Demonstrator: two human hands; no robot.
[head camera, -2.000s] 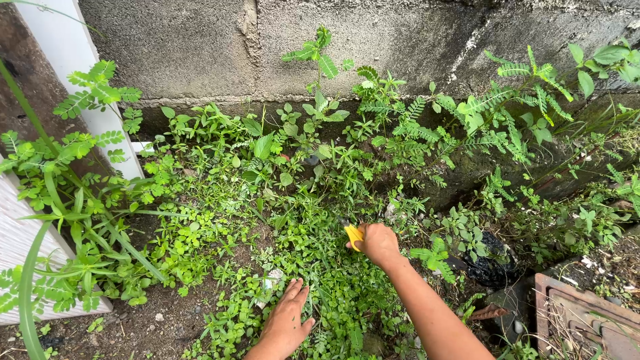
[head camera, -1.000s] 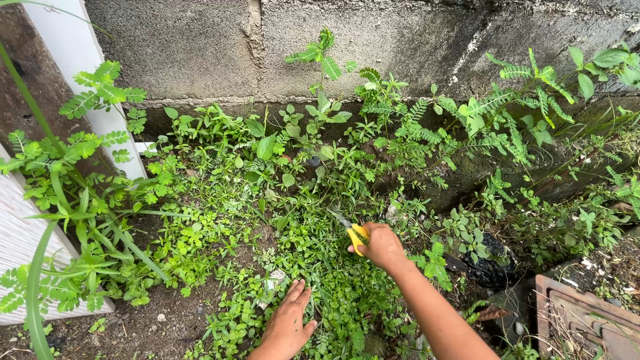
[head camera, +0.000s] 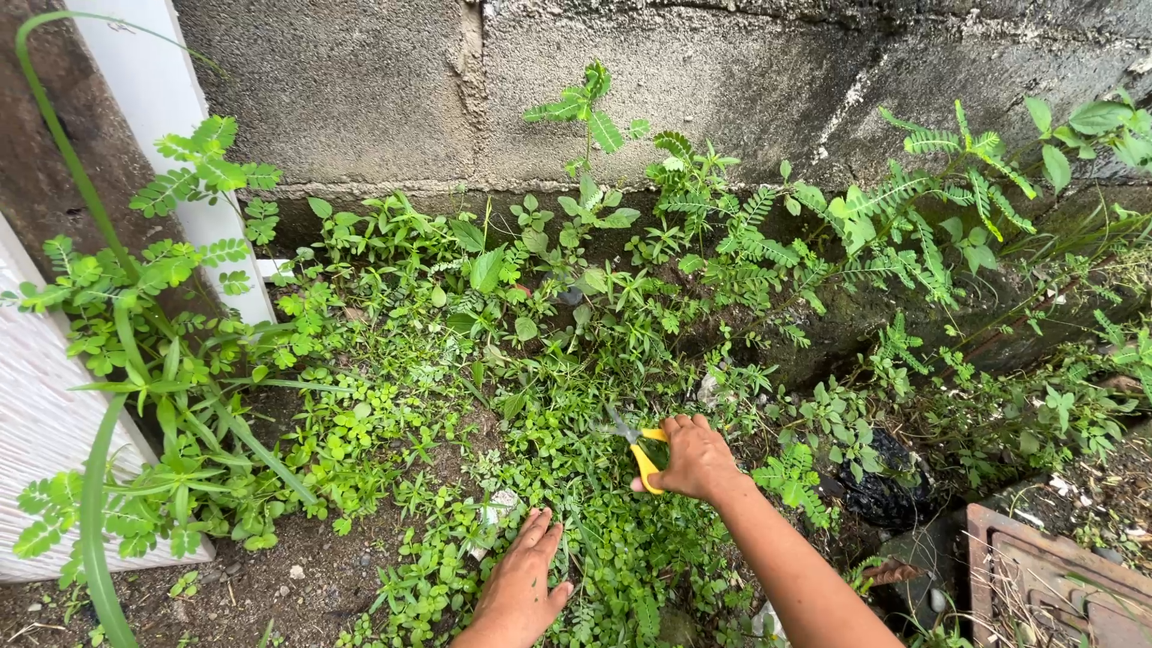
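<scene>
My right hand (head camera: 697, 457) holds a pair of scissors with yellow handles (head camera: 645, 466), its fingers around the loops. The handles are spread apart, and the metal blades point up and left over the low green weeds (head camera: 558, 450). Lower and to the left, my left hand (head camera: 526, 580) rests palm down on the weeds with its fingers somewhat spread. It holds nothing that I can see. A pale scrap or stone (head camera: 500, 506) lies just beyond its fingertips. Small bits of leaf cling to the back of this hand.
A concrete block wall (head camera: 360, 99) runs across the back. At the left stand a white board (head camera: 171, 108), a white ridged panel (head camera: 45, 432) and a tall leafy plant (head camera: 162, 387). Black plastic (head camera: 886, 481) and a rusty brown cover (head camera: 1053, 576) lie at the right.
The scissors' blades, mostly hidden two seconds ago, now show, and the yellow handles have spread apart. My left hand stays on the weeds at nearly the same place.
</scene>
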